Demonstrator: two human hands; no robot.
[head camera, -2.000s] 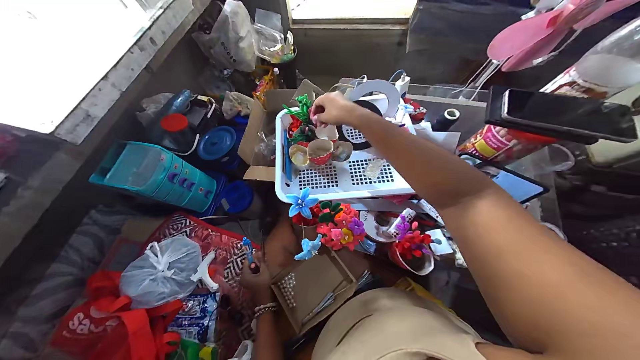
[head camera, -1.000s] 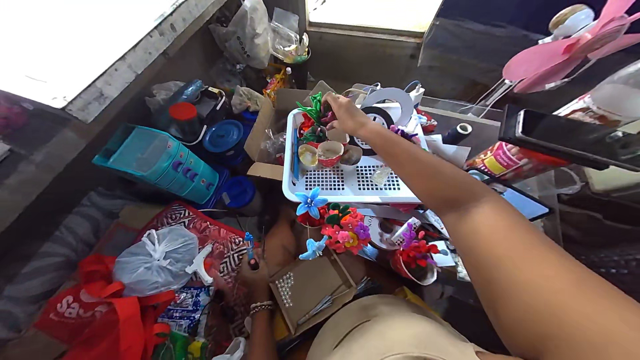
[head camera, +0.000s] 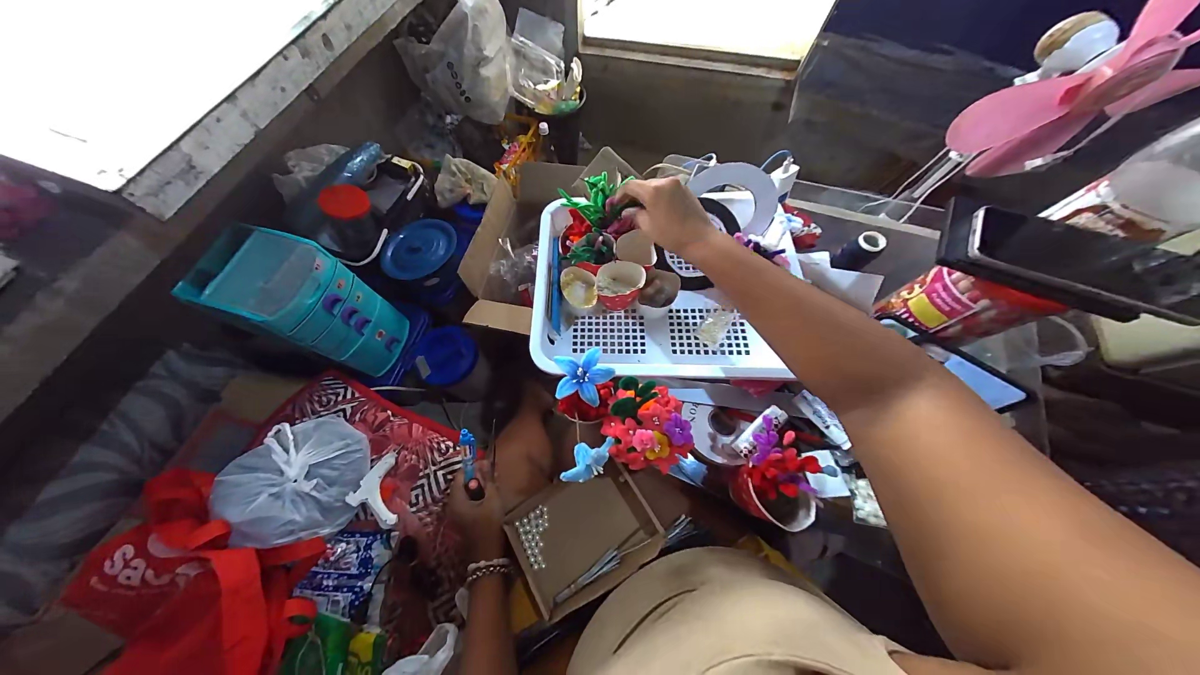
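My right hand reaches over the white plastic basket, its fingertips at a dark red fuzzy piece beside green fuzzy leaves. Whether it grips that piece is unclear. Several small paper cups stand under the hand. Low at left, my left hand is closed around a slim blue-tipped tool or pen, with a thin wire beside it. Blue flowers and a pink and red flower bunch stand in front of the basket. A cardboard tray holds white beads and wire stems.
Teal drawers and blue-lidded containers stand left of an open cardboard box. Red bag and tied plastic bag lie lower left. At right are a phone, a tablet, a red jar and a pink fan.
My right hand stays over the back left of the basket, its fingers shifting slightly about the cups and leaves. My left hand keeps its place with the blue-tipped item.
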